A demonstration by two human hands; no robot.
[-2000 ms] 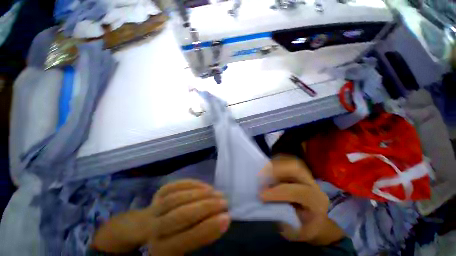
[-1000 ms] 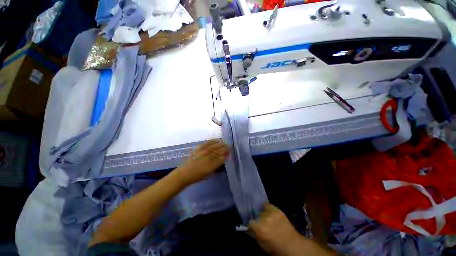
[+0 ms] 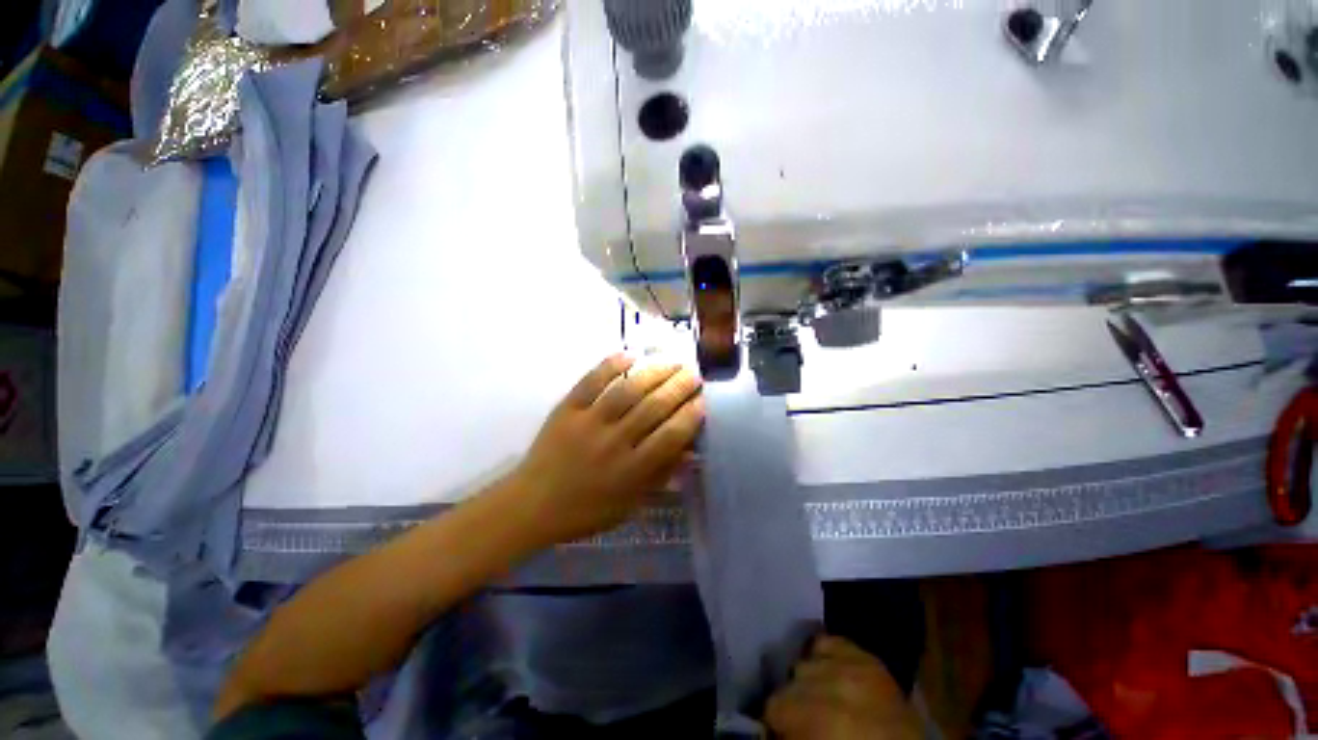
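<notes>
A grey-blue garment strip (image 3: 755,528) runs from under the sewing machine head (image 3: 925,130) down over the table's front edge. My left hand (image 3: 614,441) lies on the table left of the needle area, fingertips at the strip's left edge; whether it grips the cloth is unclear. My right hand (image 3: 846,694), partly cut off by the bottom edge, holds the strip's lower part below the table edge. The needle and presser foot are hidden behind the metal take-up guard (image 3: 714,304).
A bundle of cut pieces (image 3: 282,275) lies at table left. Snips (image 3: 1156,379) lie right of the needle. Red scissors handles (image 3: 1291,455) are at the right edge, above a red bag (image 3: 1156,622). A measuring tape strip (image 3: 997,509) runs along the front edge.
The view has moved closer to the machine. The strip, earlier held up in both hands, now lies flatter under the head. My left hand has moved forward, up beside the needle area.
</notes>
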